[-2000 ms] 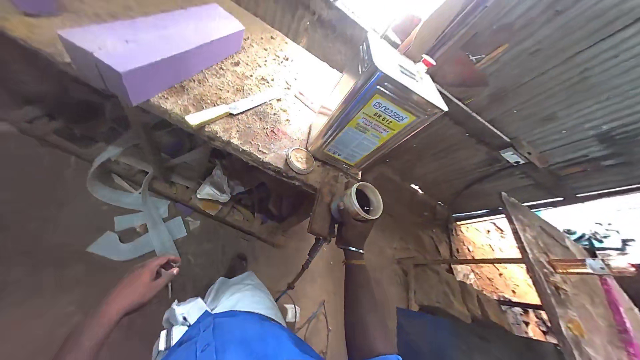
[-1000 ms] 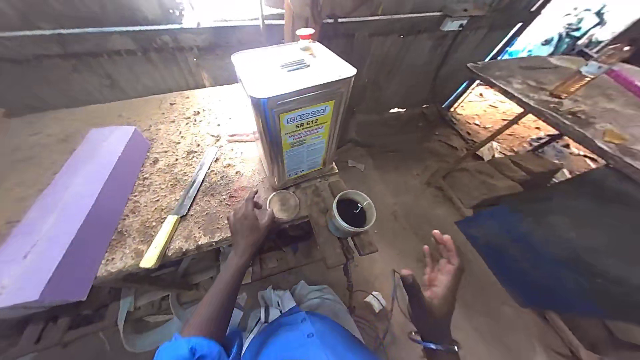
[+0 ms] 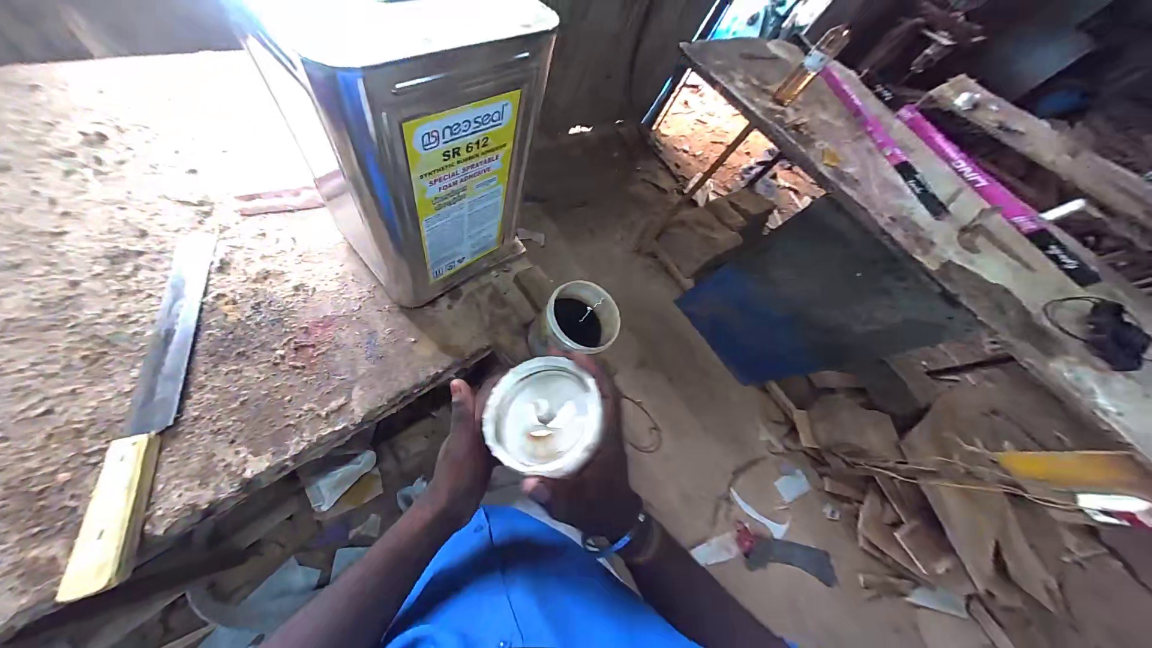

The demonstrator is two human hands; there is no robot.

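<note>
A round white plastic lid [image 3: 543, 417] is held between both hands near the bench edge, its rimmed face toward the camera. My right hand [image 3: 594, 468] grips it from below and the right side, with the thumb near its lower rim. At its left side is my left hand [image 3: 468, 450], thumb raised; whether it touches the lid cannot be told. Just beyond the lid stands a whitish plastic tub [image 3: 583, 317] with dark contents. A large Neoseal adhesive tin [image 3: 432, 162] stands at the bench corner. Farther left lies a long knife [image 3: 171, 351] with a yellowish handle.
The workbench [image 3: 270, 360] is covered with crumbs and stains. To the right stands another worktable [image 3: 900, 207] with pink-and-black strips and a small bottle [image 3: 812, 65]. A blue sheet [image 3: 747, 319] leans below it. Cardboard scraps [image 3: 963, 504] and offcuts litter the floor.
The round lid, on the bench a second ago, is now in my right hand. Both hands have come together in front of the tub. The view has shifted closer to the bench corner.
</note>
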